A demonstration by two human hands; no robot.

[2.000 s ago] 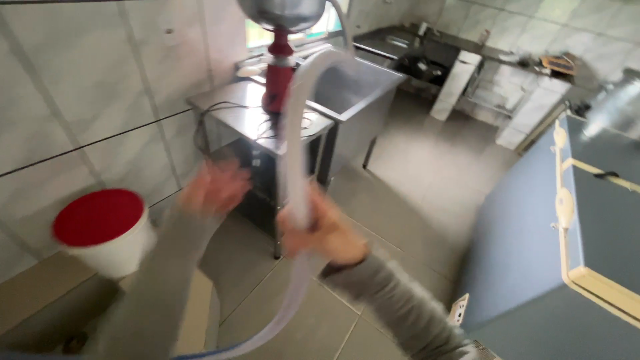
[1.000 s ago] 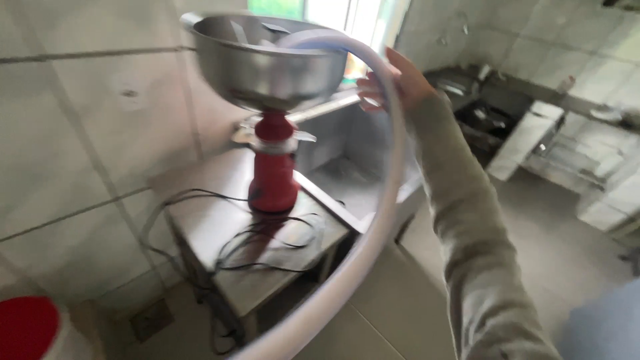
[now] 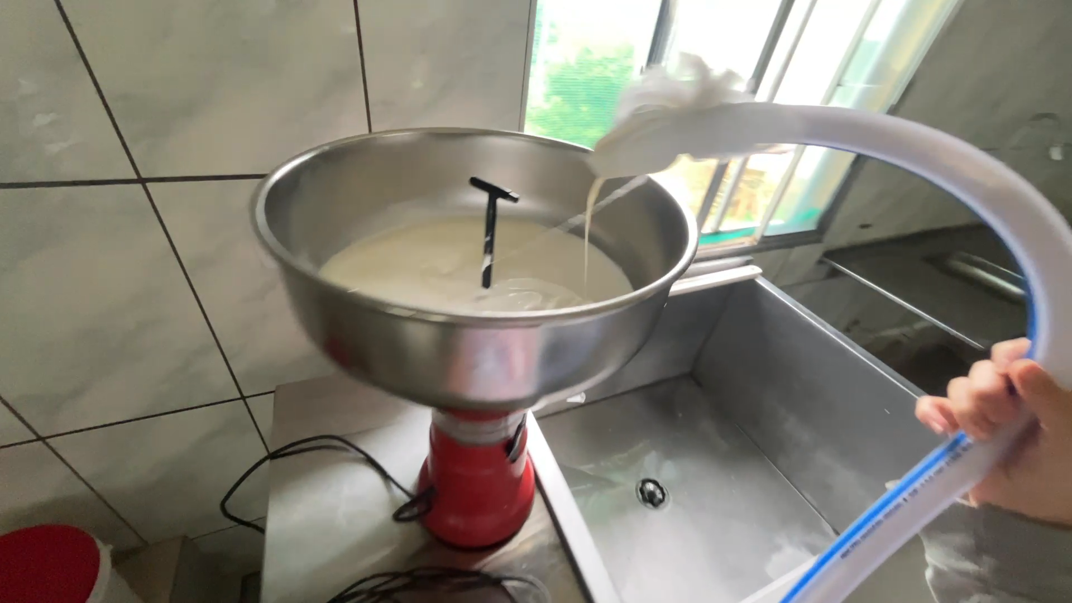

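Observation:
My right hand (image 3: 1013, 427) is closed around a white hose with a blue stripe (image 3: 888, 126), at the right edge. The hose arches left, and its end, with white cloth (image 3: 682, 88) around it, hangs over the rim of a steel bowl (image 3: 494, 360). A thin stream of milky liquid (image 3: 402, 260) falls from there into the liquid in the bowl. A black T-shaped handle (image 3: 488, 234) stands up in the liquid. The bowl sits on a red machine base (image 3: 477, 494), likely a cream separator. My left hand is out of view.
The base stands on a steel table (image 3: 335, 511) with black cables (image 3: 435, 578). A steel sink (image 3: 687, 444) with a drain adjoins it on the right. Behind are a tiled wall (image 3: 209, 92) and a window (image 3: 586, 75). A bucket with a red lid (image 3: 50, 561) is at lower left.
The view has moved much closer to the bowl. Two seconds ago both hands were in view, one on the hose; my left hand has since left the view. The hose end now shows over the bowl.

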